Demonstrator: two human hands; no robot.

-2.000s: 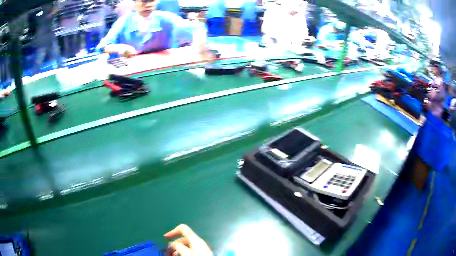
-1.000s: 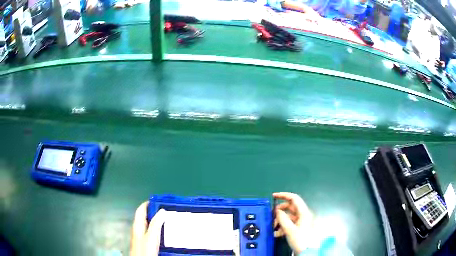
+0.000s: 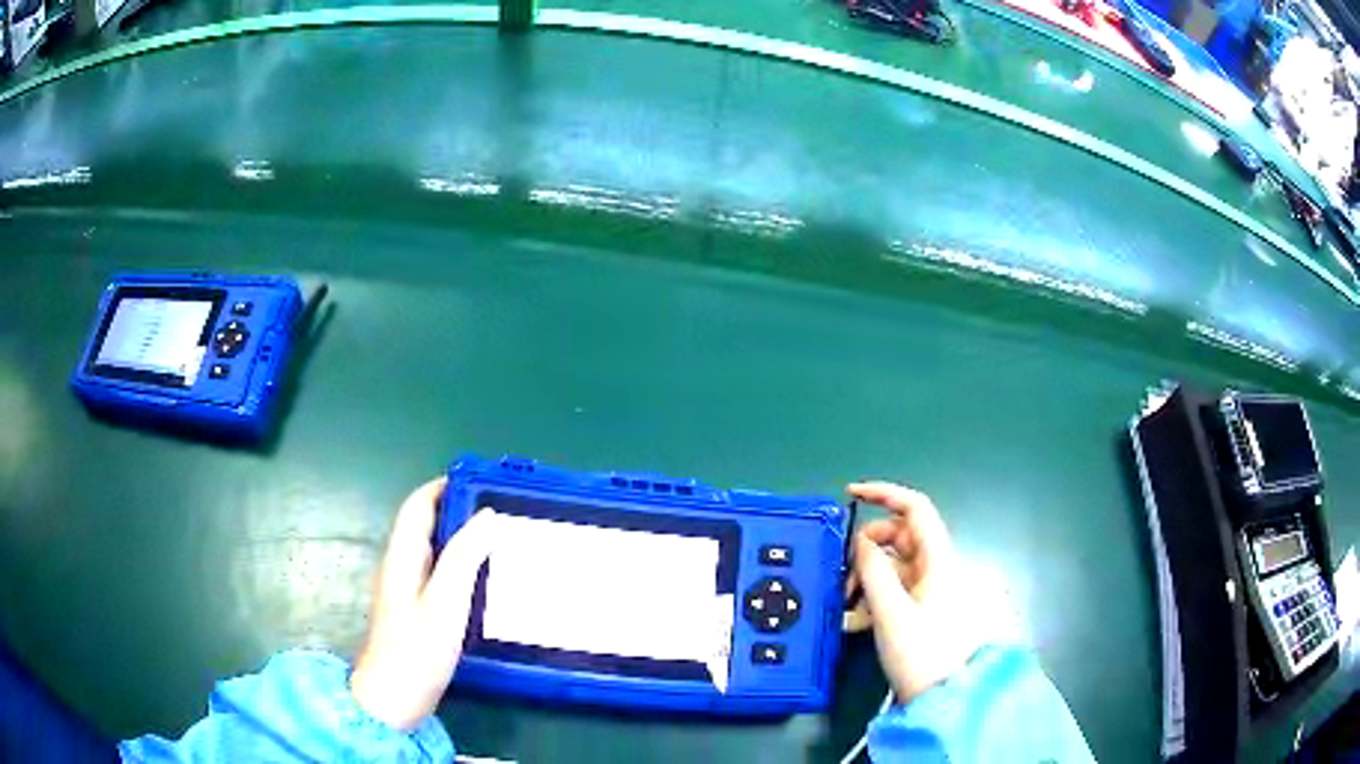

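A blue scan tool [image 3: 806, 523] with a bright white screen and a black keypad at its right lies level in front of me. My left hand [image 3: 418, 590] grips its left end, thumb over the screen's left edge. My right hand [image 3: 899, 590] is at its right end, thumb and fingers closed around a short black stick that juts there. A bit of white cord shows below, near my right sleeve. The underside of the unit is hidden.
A second blue scan tool [image 3: 269, 358] with a lit screen lies at the left on the green bench mat [image 3: 597, 343]. At the right edge, a black foam tray [image 3: 1205, 597] holds a calculator [image 3: 1295, 605] and a black-screen device [image 3: 1272, 443]. A raised green line edge runs behind.
The view has turned left and then down, so the whole blue unit, both hands and the sleeves now show. My hands keep the same places on the unit as one second ago.
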